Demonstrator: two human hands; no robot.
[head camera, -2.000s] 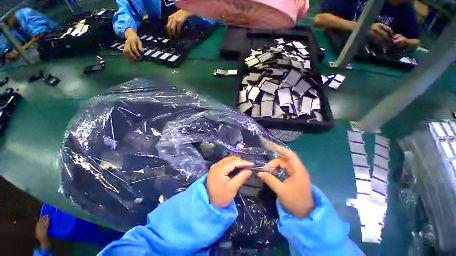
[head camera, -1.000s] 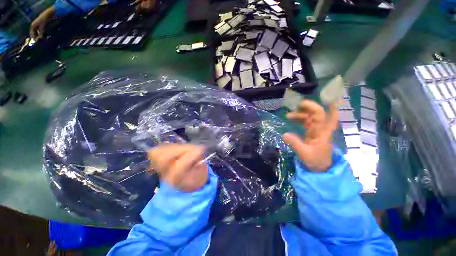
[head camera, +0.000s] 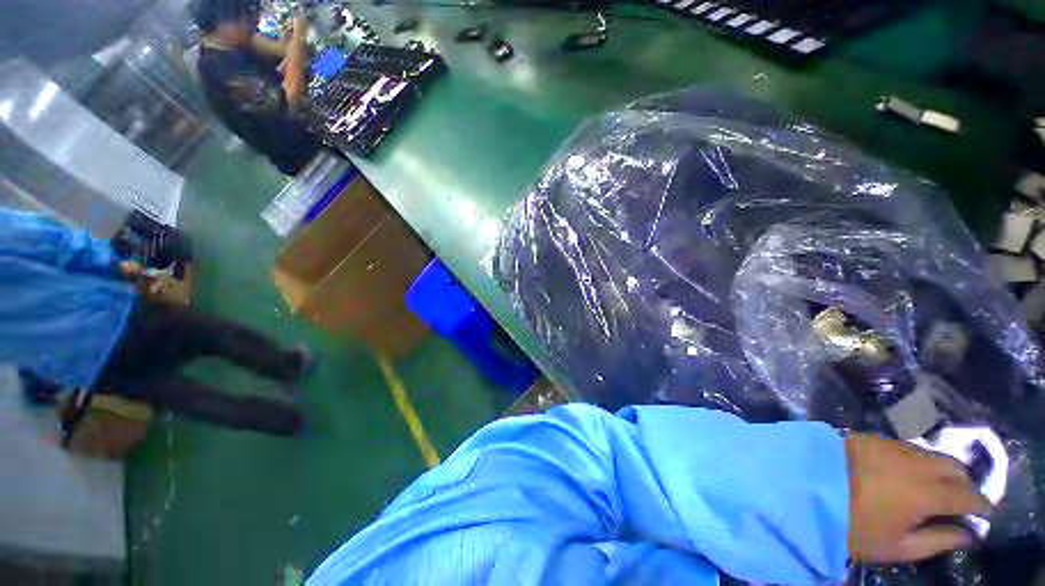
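Note:
My left hand (head camera: 917, 500) is at the lower right, over the near right part of the large clear plastic bag (head camera: 642, 229). Its fingers are bent down beside a bright white curved shape (head camera: 977, 452); whether they grip anything is hard to tell. A small grey rectangular module (head camera: 913, 410) lies on the bag just beyond the hand. Dark contents and a yellowish piece (head camera: 848, 334) show through the film. My right hand is out of the picture.
Loose modules (head camera: 1014, 229) lie at the right edge. Small black devices (head camera: 501, 48) and a black tray (head camera: 384, 97) are on the green bench. Left are a carton (head camera: 355, 269), a blue bin (head camera: 458, 321), a seated person (head camera: 246, 80) and a person in a blue smock (head camera: 63, 298).
The view has swung left, so the bag shows farther right and the floor and people appear. My right hand, raised with pale pieces near its fingers a second ago, has left the picture.

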